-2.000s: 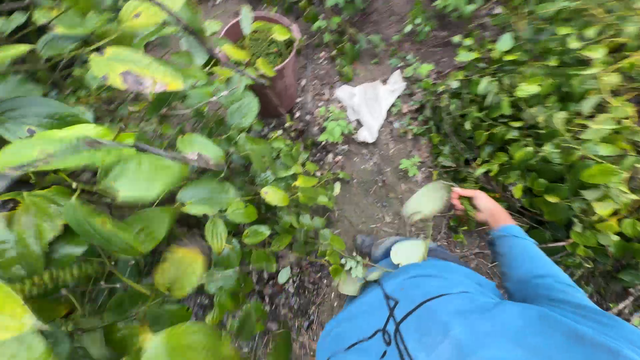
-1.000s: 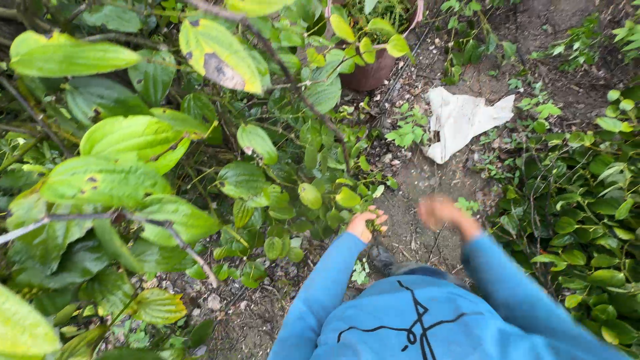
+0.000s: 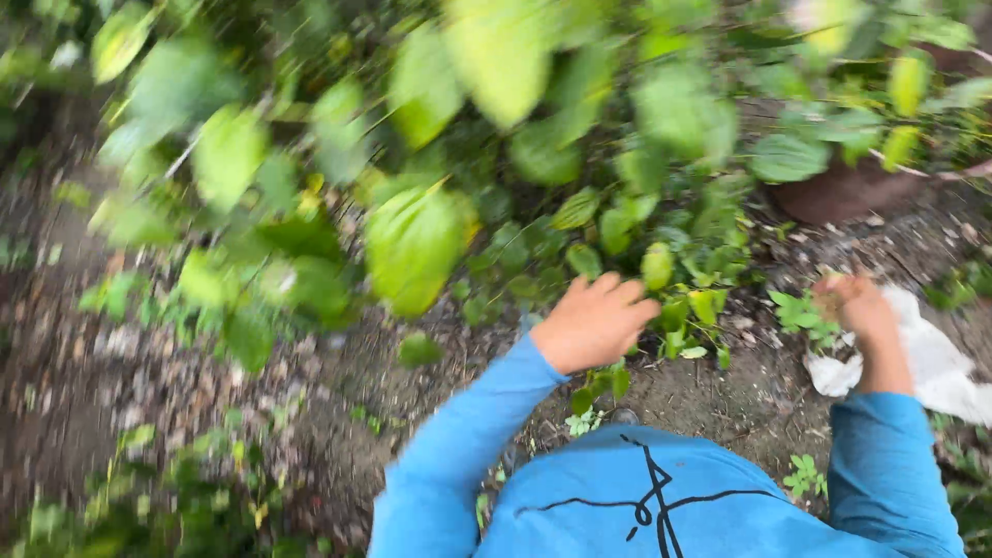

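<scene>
My left hand (image 3: 597, 322) reaches into the low leaves of a leafy vine (image 3: 573, 209), its fingers curled at small leaves; whether it grips a stem is hidden. Over the ground to the right is my right hand (image 3: 856, 306), blurred, with its fingers bent beside a small green weed (image 3: 806, 316); I cannot tell if it holds anything. A white cloth or bag (image 3: 938, 360) lies on the soil, partly behind my right wrist. Large green and yellowish leaves (image 3: 418, 244) hang in front of and left of my left hand.
A brown pot or bucket (image 3: 849, 190) stands at the upper right, partly covered by leaves. Bare soil with leaf litter (image 3: 310, 395) runs along the left and below the vine. More low plants (image 3: 178, 504) grow at the lower left.
The view has swung left. My hands, close together one second ago, are now wide apart, with my left hand among the vine leaves and my right hand near the white cloth or bag.
</scene>
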